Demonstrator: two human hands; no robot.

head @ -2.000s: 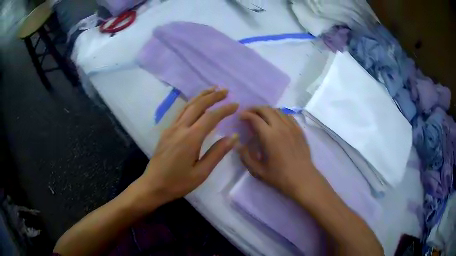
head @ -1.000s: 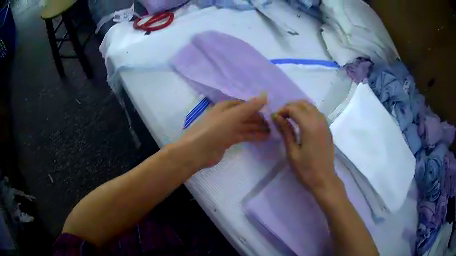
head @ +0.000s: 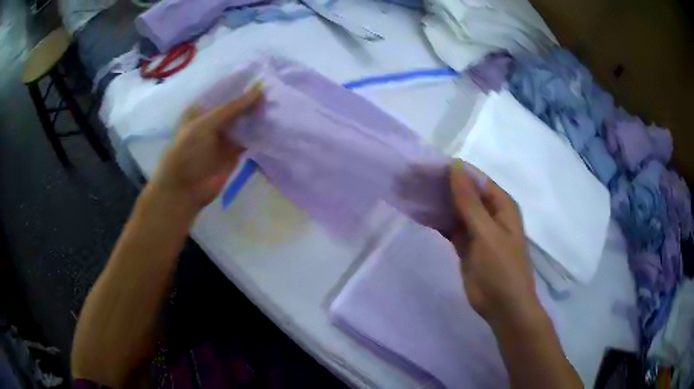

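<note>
My left hand (head: 202, 148) grips the left end of a lilac fabric panel (head: 335, 144), thumb on top. My right hand (head: 487, 235) grips its right end. The panel is stretched between my hands, above the lilac supply pile (head: 327, 209), which lies across a blue tie strip (head: 399, 77). The working stack (head: 411, 296) of lilac panels lies nearest me, partly behind my right hand and forearm. The white sheet stack (head: 536, 178) lies to the right of it. The image is slightly blurred.
Red-handled scissors (head: 169, 62) and a lilac fabric roll (head: 186, 21) are at the far left. A white cloth bundle (head: 487, 30) lies at the far side. Crumpled blue-grey and lilac pieces (head: 601, 144) line the right edge. A dark object (head: 616, 369) is at bottom right. A stool (head: 47, 61) stands left.
My hands were close together over the supply pile. They have moved apart, left hand to the far left and right hand to the right, with a panel now held between them.
</note>
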